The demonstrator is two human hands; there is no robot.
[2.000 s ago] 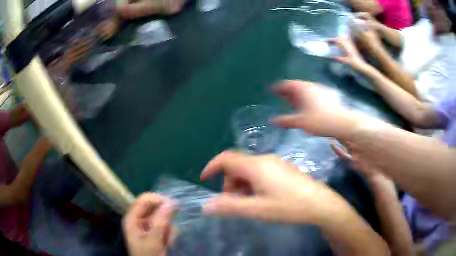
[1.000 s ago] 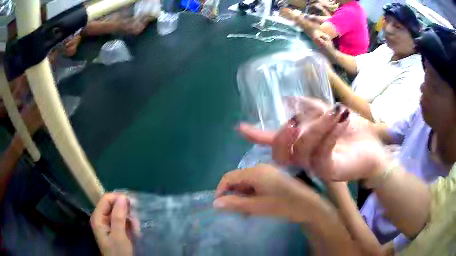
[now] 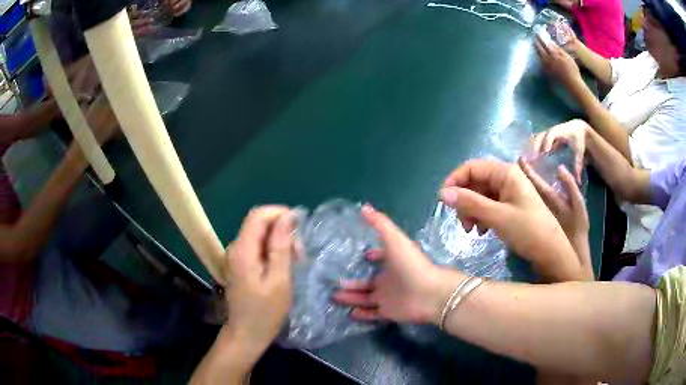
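Note:
My left hand pinches the upper left edge of a crumpled clear bag above the table's near edge. Another person's braceleted hand reaches in from the right with its fingers on or in this bag. What seems to be my right hand is raised with curled fingers beyond that arm, which hides part of the forearm. Its fingertips are beside a second crumpled clear piece, a bag or a bagged cup. I cannot tell if they touch it.
A cream pipe crosses the left foreground. The braceleted forearm crosses low at the right. Coworkers' hands work close by on the right. Clear bags and a covered cup lie far left on the green table; white cords lie at the far end.
The braceleted hand has moved down and left, from a clear cup to the bag. My right hand has left the bag's edge and moved up and right. My left hand has moved up and right.

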